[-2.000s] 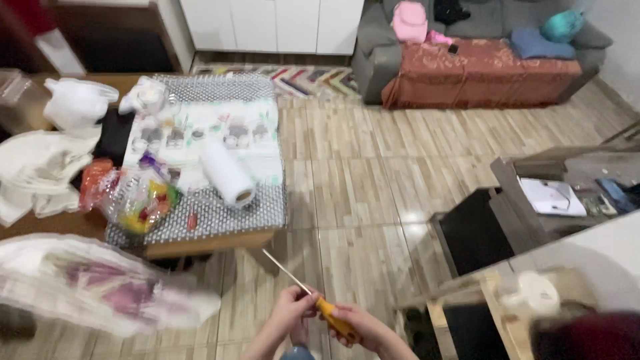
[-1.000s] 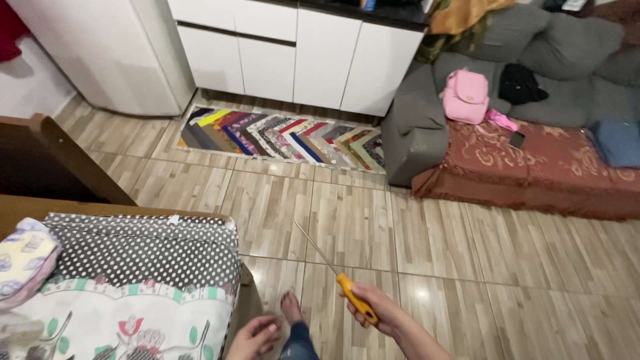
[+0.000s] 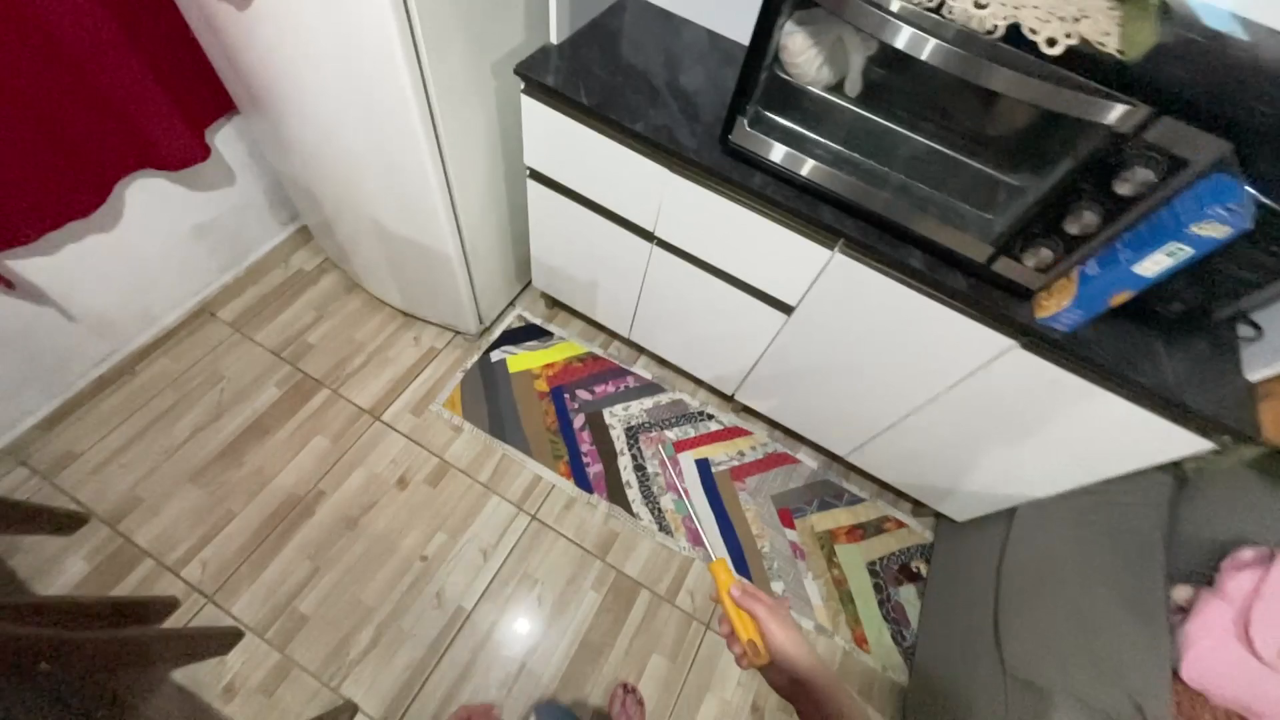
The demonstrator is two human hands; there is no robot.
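My right hand (image 3: pixel 765 635), low and right of centre, is closed around the yellow handle of a screwdriver (image 3: pixel 738 612). The long thin metal shaft points up and away to the left, and its tip shows against a patchwork rug (image 3: pixel 610 430) on the floor beyond. A small patch of skin is cut off by the bottom edge, left of a bit of blue cloth; whether it is my left hand or a foot, I cannot tell. A bare foot (image 3: pixel 627 700) shows beside the cloth.
White cabinets (image 3: pixel 700 290) with a black countertop (image 3: pixel 640 75) run behind the rug. On top stand a toaster oven (image 3: pixel 930 130) and a blue package (image 3: pixel 1150 250). A white refrigerator (image 3: pixel 350 150) is at upper left, a grey sofa (image 3: pixel 1060 590) at lower right, dark wooden furniture (image 3: pixel 90 620) at lower left.
The view has swung towards the cabinets and refrigerator. Both hands were at the screwdriver two seconds ago; one second ago the left was apart from it, and now only the right holds it.
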